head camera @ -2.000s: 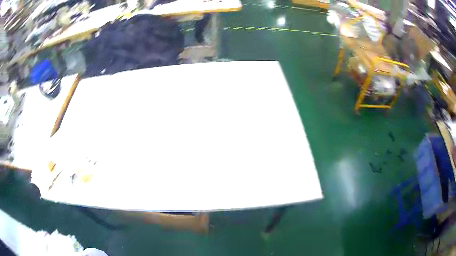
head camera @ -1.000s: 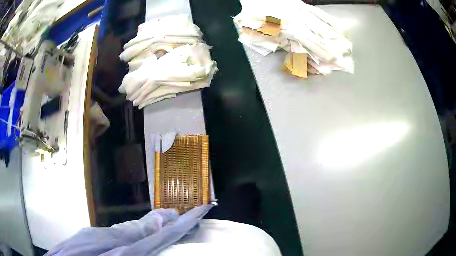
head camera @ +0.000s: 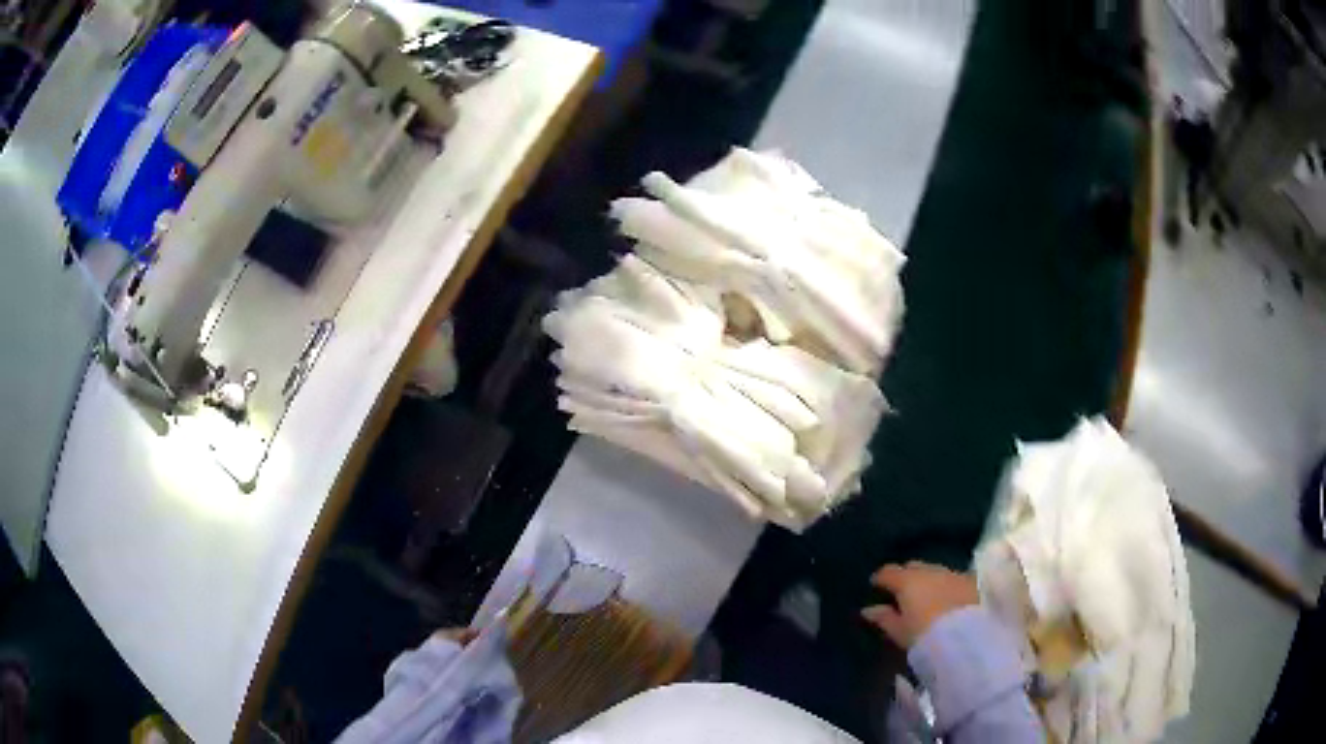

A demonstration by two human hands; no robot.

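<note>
Two cream-white cloth bundles [head camera: 727,342] lie against each other on a narrow pale bench [head camera: 865,124]. Another cream-white bundle [head camera: 1112,567], with a small tan ticket [head camera: 1057,650] low on it, is at the right, against my right wrist and sleeve. My right hand [head camera: 928,600] is bare, its fingers apart and pointing left, with nothing seen in them. My left hand [head camera: 463,635] barely shows past its pale blue sleeve, beside a brown slatted item [head camera: 596,661] on the bench; its fingers are mostly hidden.
A white sewing machine [head camera: 276,175] stands on a brown-edged table [head camera: 175,567] at the left, with a blue cover [head camera: 131,131] behind it and black-handled scissors [head camera: 473,47] at the table's far end. Another pale table [head camera: 1236,393] stands at the right. Dark green floor shows between.
The view has turned and come closer to the bench bundles and the machine. My right hand and a bundle beside it have come into view at the right. The slatted item now shows lower.
</note>
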